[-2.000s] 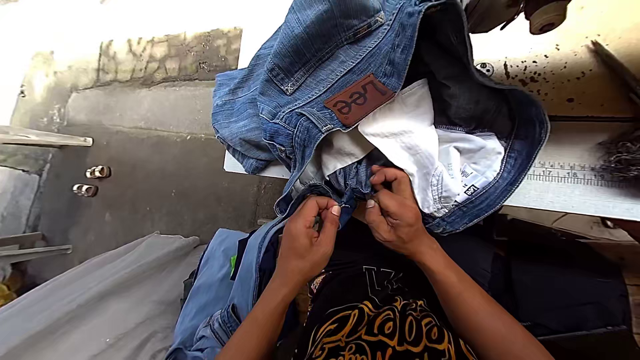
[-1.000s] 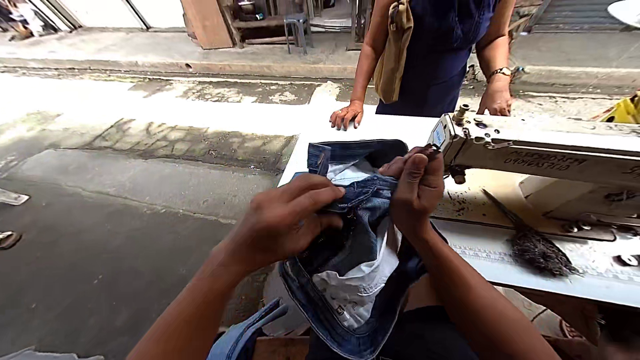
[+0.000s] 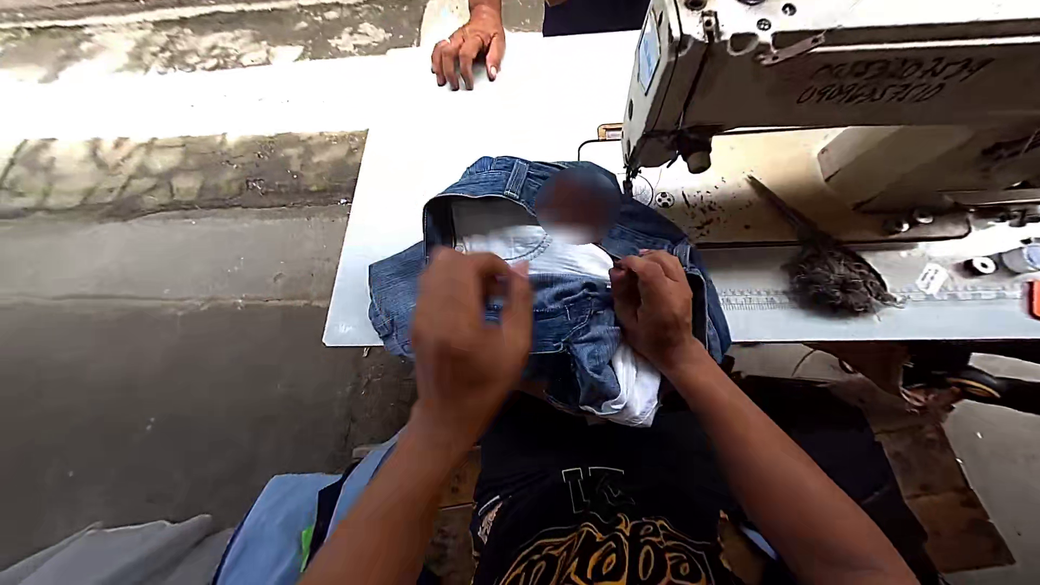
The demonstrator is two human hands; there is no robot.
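Observation:
A pair of blue denim jeans (image 3: pixel 561 313) with white pocket lining (image 3: pixel 569 258) lies over the near edge of the white sewing table, its waistband opening facing up. My right hand (image 3: pixel 654 305) pinches the denim at the right of the opening. Blurred, my left hand (image 3: pixel 471 325) is above the left part of the jeans with thumb and fingers close together; whether it holds anything I cannot tell. The needle area of the industrial sewing machine (image 3: pixel 674 97) is just beyond the waistband.
A person's hand (image 3: pixel 471 50) rests on the table's far edge (image 3: pixel 561 65). Right of the jeans lie a dark-bristled brush (image 3: pixel 837 276), a printed ruler strip (image 3: pixel 756 301) and a small bobbin (image 3: pixel 981 265). Light blue cloth (image 3: pixel 272 520) hangs at the lower left.
The jeans, held up between both my hands a second ago, now lie lower on the table edge. My hands are farther apart. The view has tilted down.

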